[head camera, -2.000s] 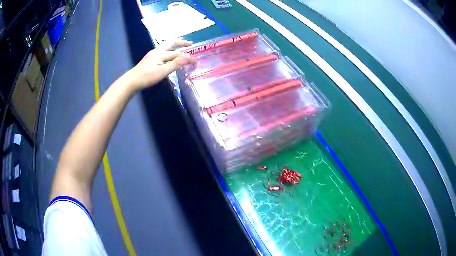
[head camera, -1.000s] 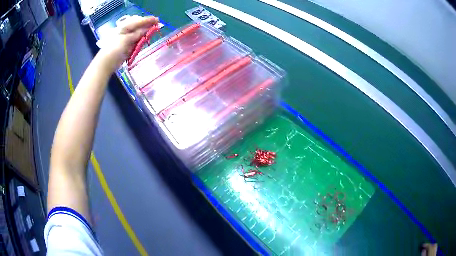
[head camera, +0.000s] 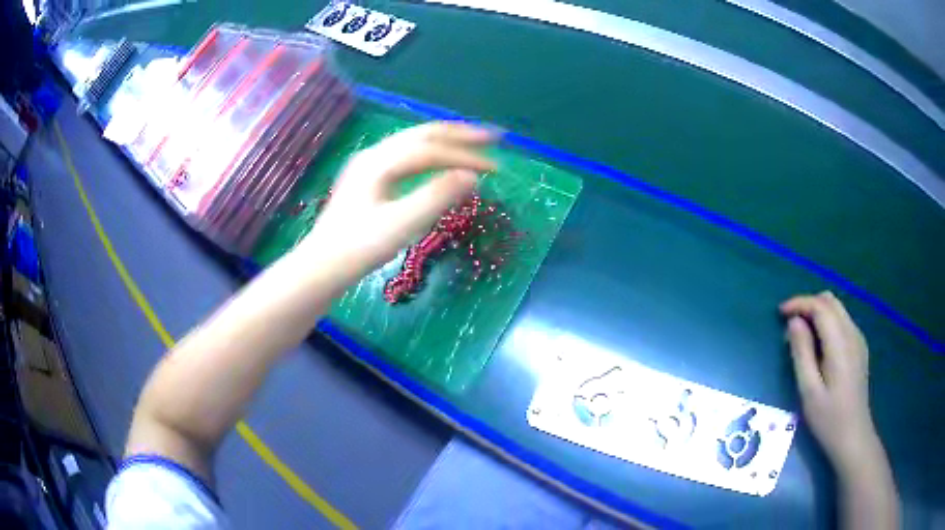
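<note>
A curved row of red rings (head camera: 420, 259) lies on the green mat (head camera: 466, 352), with loose rings beside its right side. My left hand (head camera: 409, 192) is over the mat at the row's upper end, slightly blurred, thumb and fingers apart; nothing shows held in it. A silver three-hole panel (head camera: 648, 433) lies flat on the dark-green surface right of the mat. Dark spoked shapes show in its round openings. My right hand (head camera: 834, 362) is just right of the panel, fingers loosely curled and apart, with nothing visible in it.
A tall stack of clear trays with red strips (head camera: 249, 114) stands at the left end of the mat. Another three-hole panel (head camera: 363, 28) lies beyond the blue line. White pieces (head camera: 124, 98) lie past the trays. Pale rails run along the far side.
The view has turned right. My left hand has moved from the trays to the mat; the red row it held now lies there. My right hand and the near panel have come into view.
</note>
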